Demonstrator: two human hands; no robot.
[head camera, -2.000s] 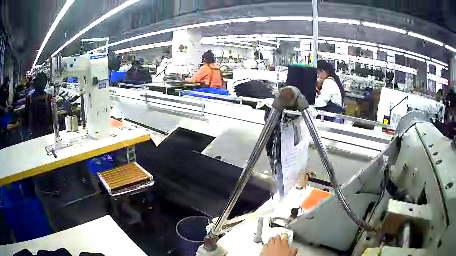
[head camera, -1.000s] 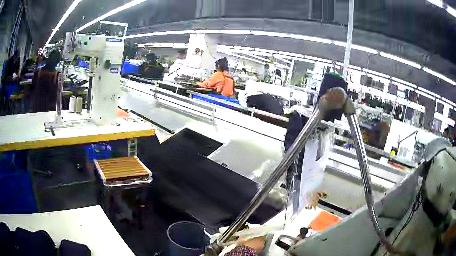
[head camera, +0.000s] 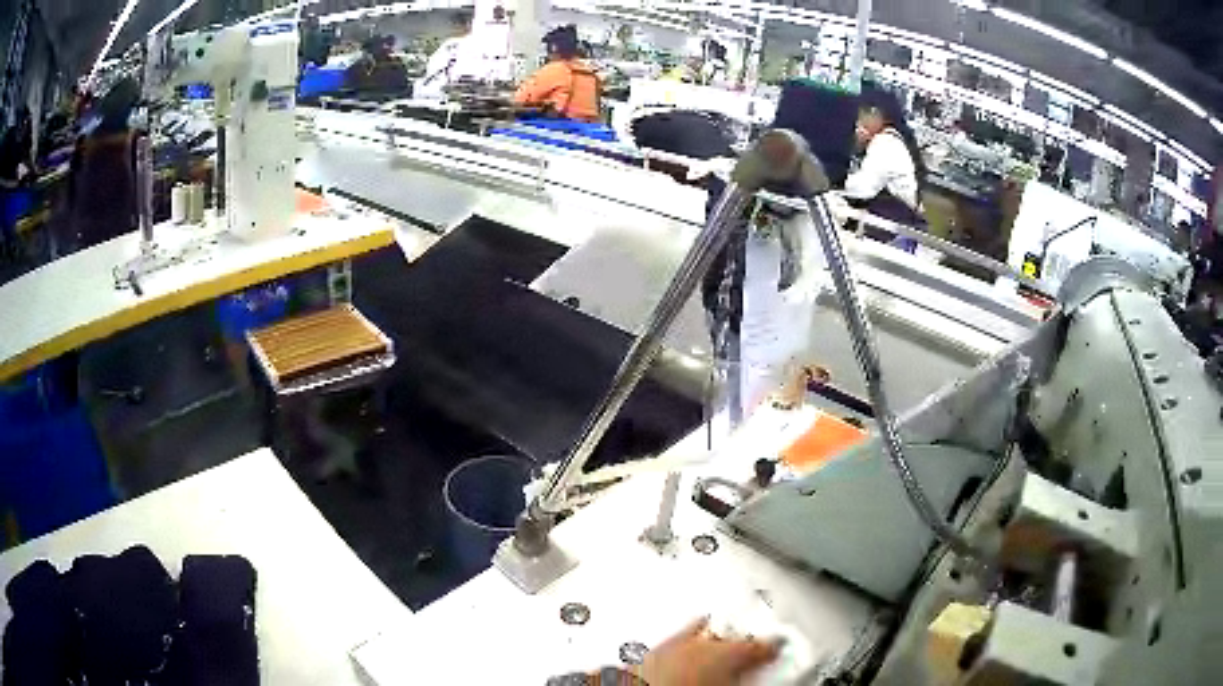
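Observation:
My left hand (head camera: 704, 659) reaches in at the bottom centre, cut off by the lower edge, with a band at the wrist. Its fingers are closed on a pale, crumpled white rag (head camera: 785, 646) lying on the white machine tabletop (head camera: 610, 596). The rag is overexposed and its outline is unclear. The big cream sewing machine head (head camera: 1120, 442) fills the right side, with a yellow block (head camera: 955, 635) low at its near side. My right hand is not in view.
A bent metal stand (head camera: 644, 342) rises from the tabletop. Dark garment pieces (head camera: 114, 619) lie on the side table (head camera: 235, 523) at left. A dark bin (head camera: 488, 503) stands between the tables. An orange sheet (head camera: 821, 440) lies behind. Other workers sit farther back.
The view swung right, then back left, and now tilts lower. My left hand moved with the rag to beside the stand's base, then back right across the tabletop. More garment pieces show.

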